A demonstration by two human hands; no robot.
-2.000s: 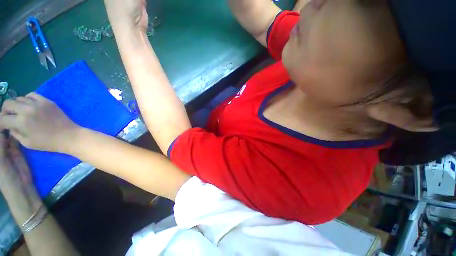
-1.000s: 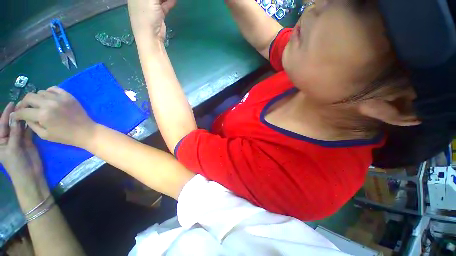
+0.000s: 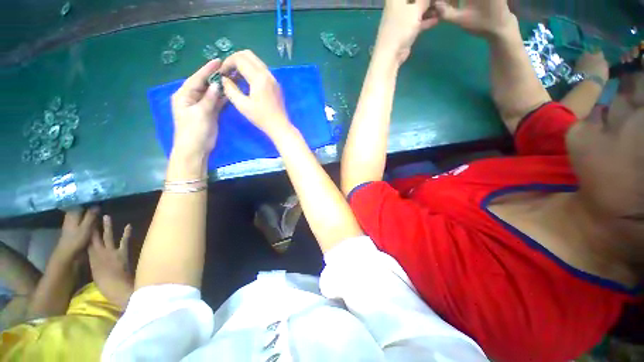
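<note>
My left hand (image 3: pixel 195 113) and my right hand (image 3: pixel 255 92) meet above the blue mat (image 3: pixel 305 106). Their fingertips hold a small squarish housing (image 3: pixel 216 80) between them, with a dark or green centre and a pale edge. Fingers cover part of it. Several clear greenish pieces (image 3: pixel 217 48) lie just beyond my hands, past the mat's far edge. Thread snips (image 3: pixel 284 28) with blue handles lie beyond the mat, points towards me.
A cluster of clear pieces (image 3: pixel 53 132) lies on the green bench (image 3: pixel 113 78) at left. More clear pieces (image 3: pixel 339 45) lie right of the snips. A person in red (image 3: pixel 452 233) works close at right, near white-rimmed frames (image 3: pixel 547 56). A person in yellow (image 3: pixel 63 329) sits at lower left.
The view has swung left, so my hands and the mat now stand nearer the middle, and the left cluster and the person in yellow show. My hands still hold a small piece together.
</note>
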